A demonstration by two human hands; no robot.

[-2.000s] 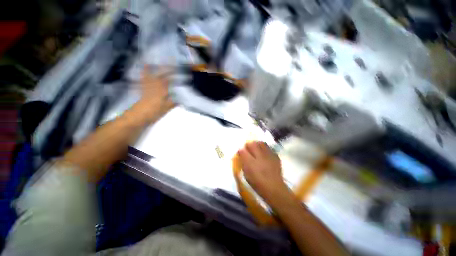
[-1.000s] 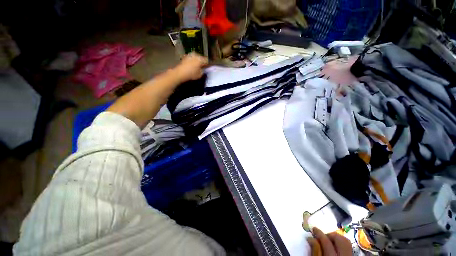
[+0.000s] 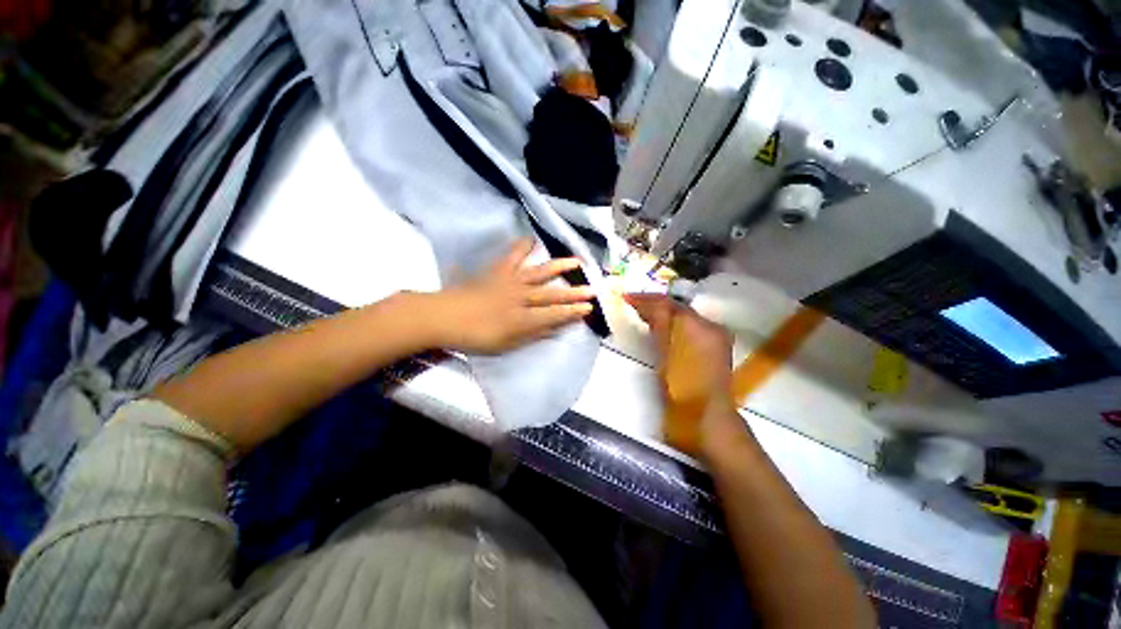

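A light grey garment panel [image 3: 547, 381] with black trim lies on the machine table, its rounded end over the front edge. My left hand [image 3: 523, 301] rests flat on it, fingers spread, fingertips at the black strip. My right hand [image 3: 691, 356] is close beside the presser foot and needle [image 3: 642, 234], fingers closed on the orange tape [image 3: 781, 350]. The tape runs past the palm and to the right of the hand; its end at the fingertips is hard to see in the glare. The white sewing machine head [image 3: 848, 135] stands behind the right hand.
A layered grey and black bundle [image 3: 209, 160] lies at the left. Crumpled sewn pieces [image 3: 572, 123] with orange ends lie behind the needle. The lit control panel [image 3: 1002, 329] is at the right. A red item [image 3: 1023, 578] and a yellow-brown block lie far right. A ruler strip [image 3: 615, 473] runs along the front edge.
My left hand has moved from the bundle at the left to a grey panel, now beside the needle. The view has swung back right. My right hand remains near the needle.
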